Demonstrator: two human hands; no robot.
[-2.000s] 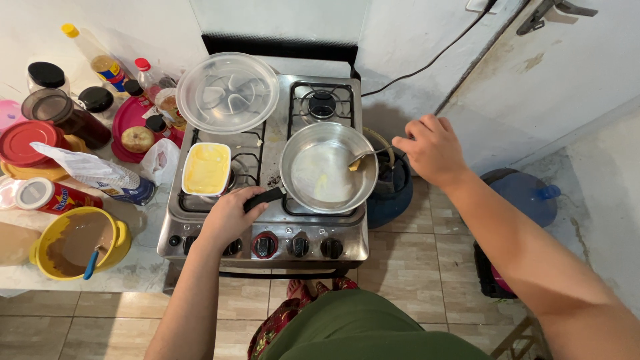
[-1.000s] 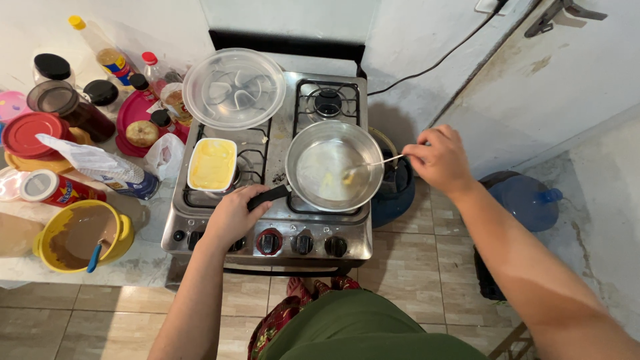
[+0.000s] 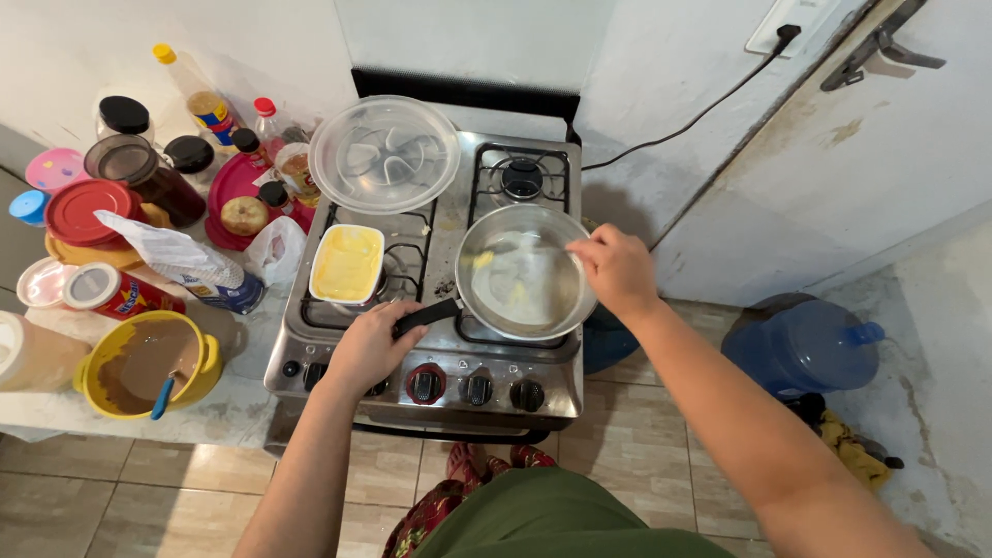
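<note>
My left hand point(image 3: 376, 345) grips the black handle of a metal frying pan point(image 3: 527, 322), which sits over the front right burner of the gas stove point(image 3: 449, 225). My right hand point(image 3: 616, 267) is closed at the pan's right rim on a metal utensil, blurred and mostly hard to see, that reaches into the pan. A pale yellow lump, like margarine, is at the pan's left inside, and a smaller yellow smear lies on its shiny bottom. Left of the pan, an uncovered tub of margarine point(image 3: 347, 263) rests on the front left grate. Behind it lies a clear plastic lid point(image 3: 385, 155).
On the counter at left stand a yellow bowl point(image 3: 208, 380) of brown mixture with a blue-handled utensil, a red can point(image 3: 136, 298), a red-lidded container point(image 3: 89, 211), an onion point(image 3: 244, 215) and several bottles. A blue water jug point(image 3: 806, 345) stands on the floor at right.
My right hand has come in from beyond the pan's right side to its rim. The yellow lump is now at the pan's left side. My left hand stays on the handle.
</note>
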